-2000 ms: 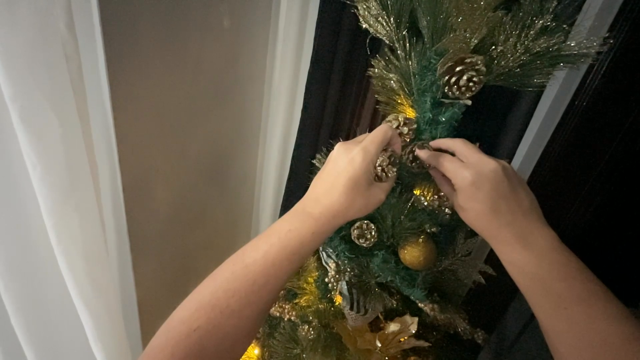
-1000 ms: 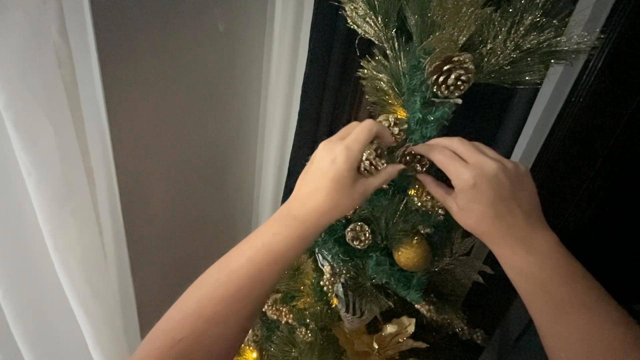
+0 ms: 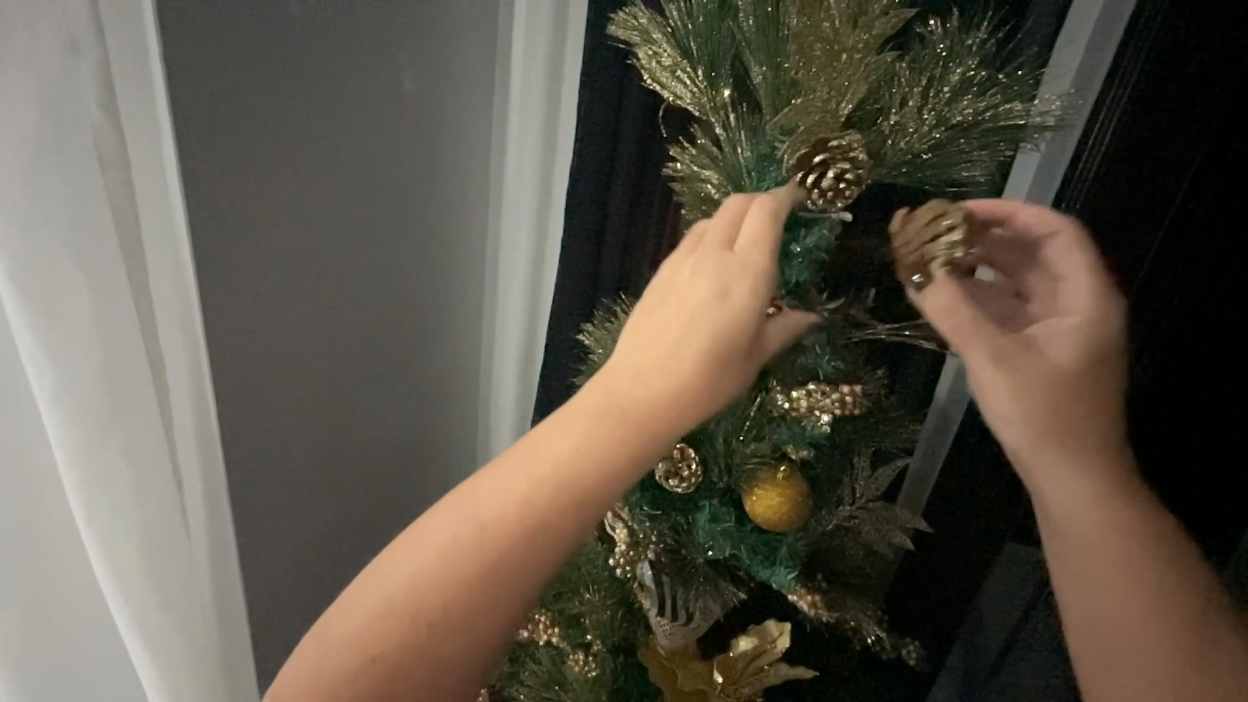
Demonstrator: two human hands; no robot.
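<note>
My right hand (image 3: 1033, 302) holds a gold-tipped pine cone (image 3: 933, 240) between thumb and fingers, just right of a green garland (image 3: 809, 258). My left hand (image 3: 726, 283) reaches over the garland, its fingertips beside another pine cone (image 3: 829, 171) higher up and its thumb apart below. Whether that hand grips anything is hidden. Lower on the garland are a cluster of gold beads (image 3: 824, 399), a small pine cone (image 3: 679, 468), a gold glitter ball ornament (image 3: 777, 497) and a gold artificial flower (image 3: 746, 663).
Glittered pine sprigs (image 3: 926, 117) spread out at the top. A white sheer curtain (image 3: 107, 341) hangs at the left, beside a grey panel (image 3: 336, 244) and a white frame (image 3: 531, 224). Behind the garland is a dark surface with a pale strip (image 3: 1063, 117) at the right.
My right hand has moved right and up, away from the garland, with a pine cone in it. My left hand has shifted up toward the upper pine cone. The two hands are now apart.
</note>
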